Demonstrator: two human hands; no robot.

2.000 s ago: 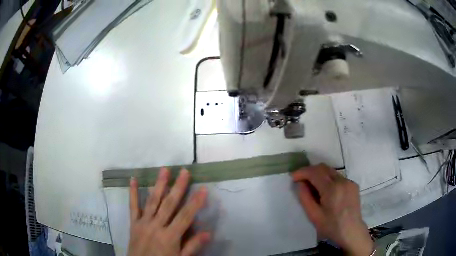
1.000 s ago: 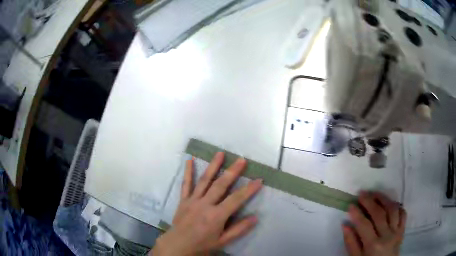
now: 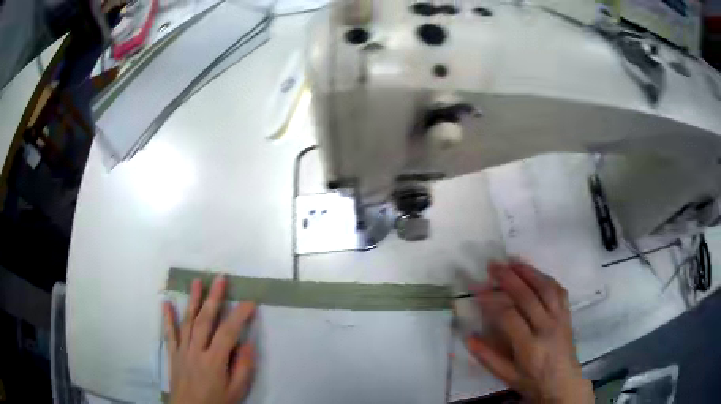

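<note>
A green fabric panel (image 3: 356, 297) with a white backing (image 3: 356, 359) lies flat on the table at the front, its green strip along the far edge. My left hand (image 3: 207, 339) lies on its left part with fingers spread, holding nothing. My right hand (image 3: 528, 323) is just off the panel's right end, blurred; whether it touches the cloth or table is unclear. The sewing machine head (image 3: 371, 102) stands beyond the panel, with the presser foot area (image 3: 413, 217) and shiny needle plate (image 3: 328, 224) apart from the cloth.
Stacked cut panels (image 3: 178, 83) lie far left. A white template (image 3: 537, 201) lies right of the needle, partly behind my right hand. Black thread snips (image 3: 602, 213) and black-handled scissors (image 3: 700, 264) lie at the right. A plastic basket (image 3: 58, 347) stands beside the table's left edge.
The view has turned and shifted. The panel now lies nearly level with the table's front instead of slanting. My right hand has moved off its right end; my left hand stays on the left part.
</note>
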